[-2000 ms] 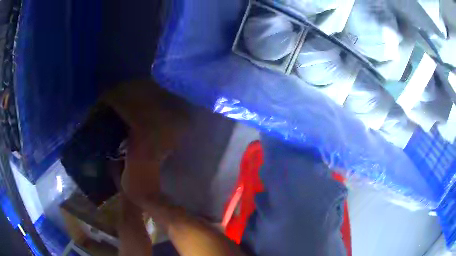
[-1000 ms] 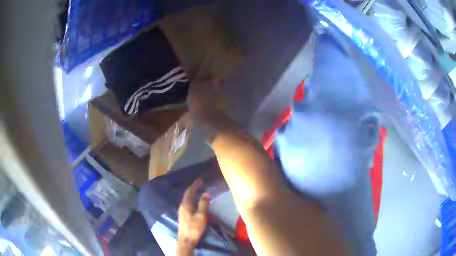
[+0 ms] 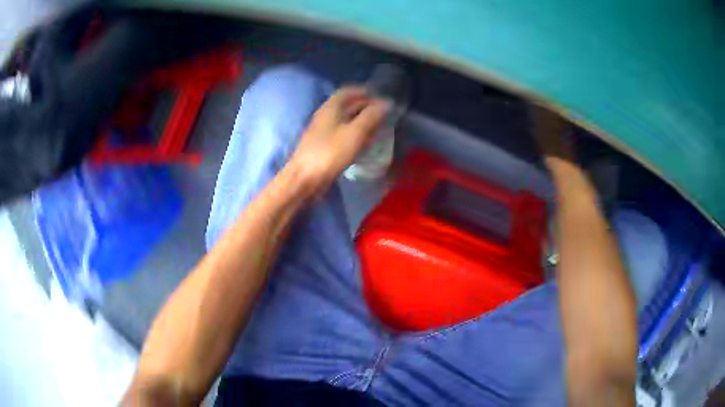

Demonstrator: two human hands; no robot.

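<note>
My left hand (image 3: 342, 135) is above my left knee, at the left of the red stool, with its fingers curled. A blurred pale greenish-white object (image 3: 372, 159) shows just below its fingertips, with a dark part above them. I cannot tell whether the hand grips it. My right hand (image 3: 554, 135) is in dark shadow under the green bench edge, beyond the right of the red stool. Its fingers and anything in them are hidden or too dark to see.
The green bench top (image 3: 509, 48) curves across the top. A red stool (image 3: 429, 278) is between my legs. Another red stool (image 3: 183, 119) and a blue bag-like thing (image 3: 131, 219) are at the left, beside dark clothing. Blue plastic shows at the right edge.
The view has swung from the blue crates, brown cartons and black item to my lap and the green bench edge. Both my arms now reach forward, apart from each other.
</note>
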